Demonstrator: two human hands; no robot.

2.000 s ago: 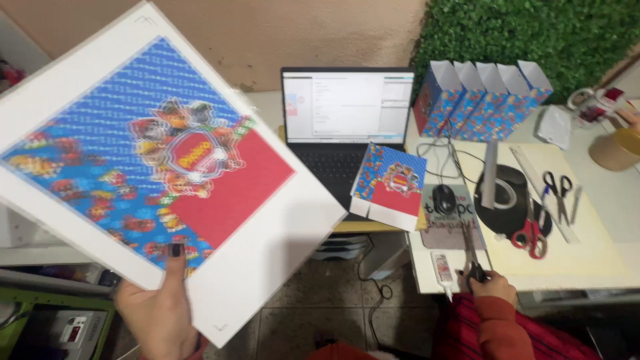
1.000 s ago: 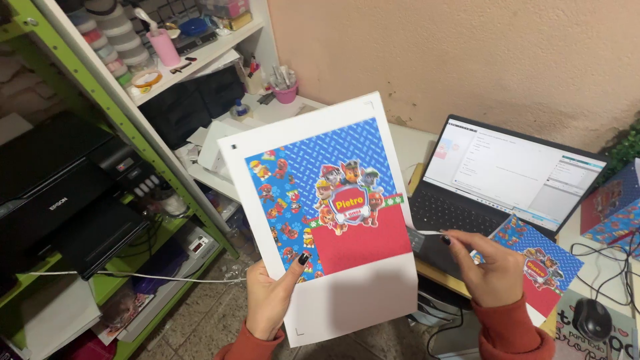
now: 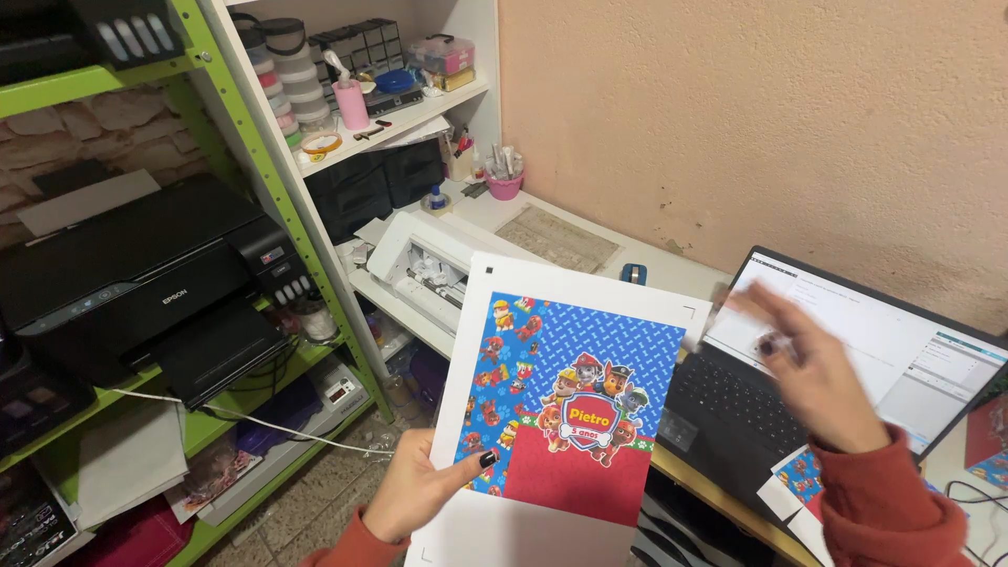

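My left hand [image 3: 429, 482] grips the lower left edge of a white sheet [image 3: 543, 543] with its thumb on the front. The sheet carries a printed blue and red design [image 3: 598, 339] with cartoon dogs around a shield, and corner marks. Off its right side, in front of the laptop screen, my right hand [image 3: 803, 354] is raised and blurred; a small whitish thing seems to be at its fingers, but I cannot tell what. The open laptop [image 3: 732, 402] stands on the desk at right. Beneath my right sleeve a second printed piece [image 3: 799, 476] lies partly hidden.
A white cutting machine [image 3: 425, 268] stands on the desk behind the sheet, near a pink pot [image 3: 504, 185] of tools. On the left a black Epson printer [image 3: 157, 291] sits on a green metal shelf [image 3: 236, 118]. A white cable [image 3: 260, 426] runs across from it.
Two seconds ago my right hand held scissors at the far right; they are now out of view. It has since come up beside the sheet. The view has swung left.
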